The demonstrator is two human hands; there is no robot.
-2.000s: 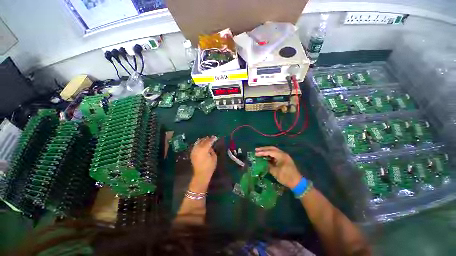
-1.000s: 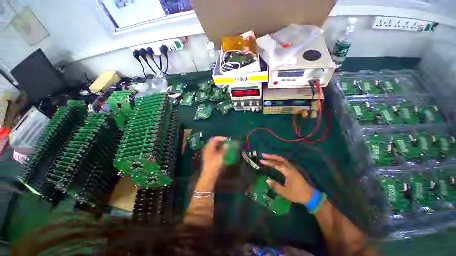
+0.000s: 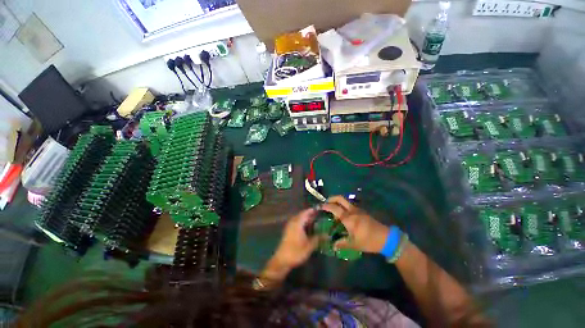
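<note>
My left hand [image 3: 296, 240] and my right hand [image 3: 360, 229] meet low in the middle of the view, both on a green circuit board [image 3: 326, 225]. The fingers cover much of it. More green board [image 3: 346, 252] shows just below the fingers; I cannot tell if it is the same piece. A small board [image 3: 281, 176] lies flat ahead of my left hand. Another small board [image 3: 247, 170] and a rounded green piece [image 3: 251, 196] lie left of it. The red test lead [image 3: 312, 173] ends at a white connector [image 3: 313, 189] just beyond my hands.
Black racks of green panels [image 3: 183, 163] stand at left. A clear blister tray with boards [image 3: 442, 144] fills the right. The power supply [image 3: 308, 107] and cream meter [image 3: 369, 82] stand at the back. Loose boards [image 3: 257, 133] lie left of them. A bottle [image 3: 435, 40] stands behind.
The small board lifted by my left hand now lies flat on the left. A rounded green piece now lies beside it. My left hand has moved right and down to meet my right hand.
</note>
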